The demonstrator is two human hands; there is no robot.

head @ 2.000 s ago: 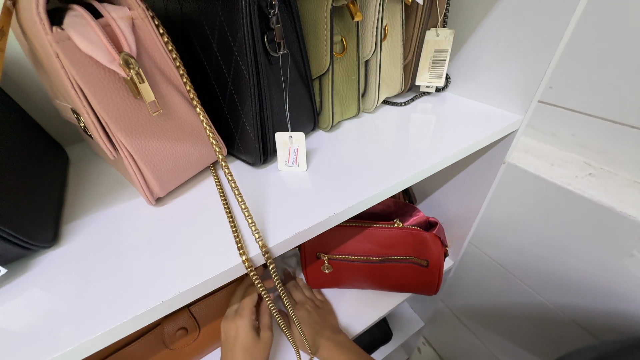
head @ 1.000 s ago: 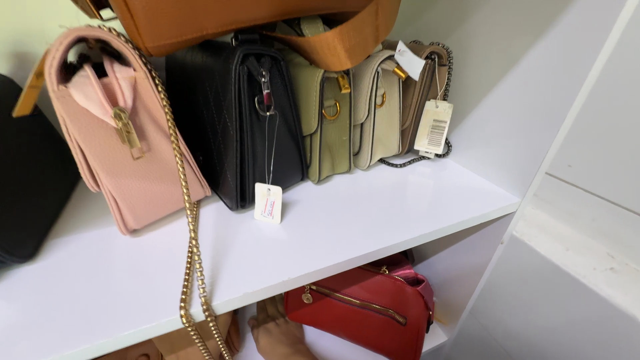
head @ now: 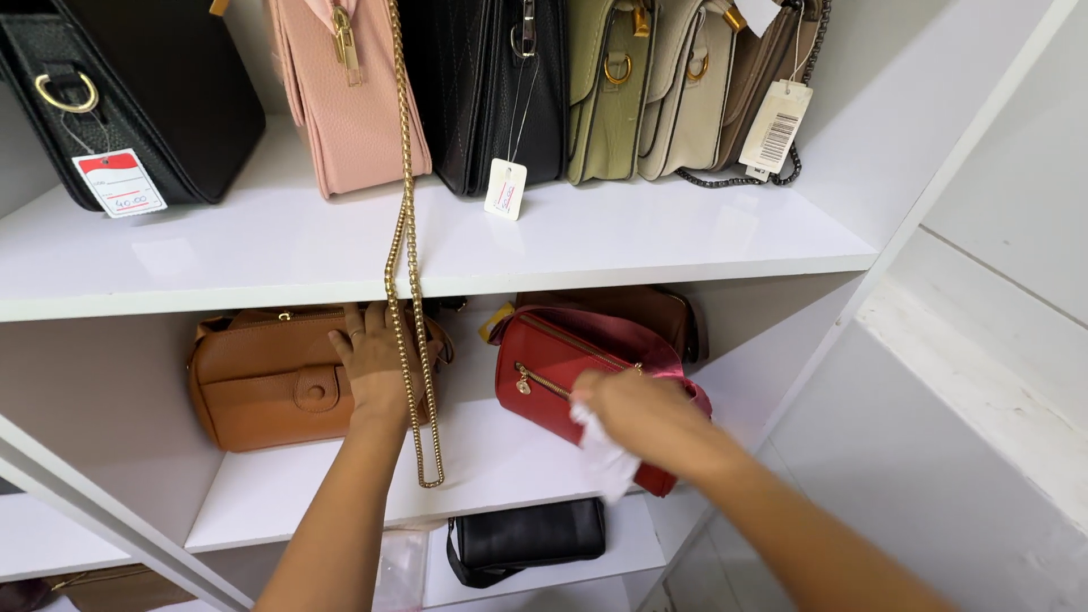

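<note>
On the middle shelf, my left hand [head: 374,361] rests with spread fingers against the right part of a tan handbag [head: 272,387], partly behind a hanging gold chain strap [head: 416,340]. My right hand [head: 637,412], somewhat blurred, is closed on a crumpled white cloth or tissue [head: 605,455] in front of a red handbag [head: 544,365] with a gold zipper. The red bag leans at an angle, with a brown bag [head: 629,310] behind it. The chain belongs to a pink handbag [head: 361,127] on the shelf above.
The upper shelf [head: 510,246] holds black bags [head: 178,93], a green bag [head: 605,110], a cream bag [head: 684,102] and a brown bag with a tag [head: 775,127]. A black pouch [head: 531,535] lies on the lower shelf. A white side panel [head: 952,144] bounds the right.
The white cloth now shows in my right hand, at the red bag. My left hand is on the tan bag. A brown bag and strap seen above a second ago are out of view there.
</note>
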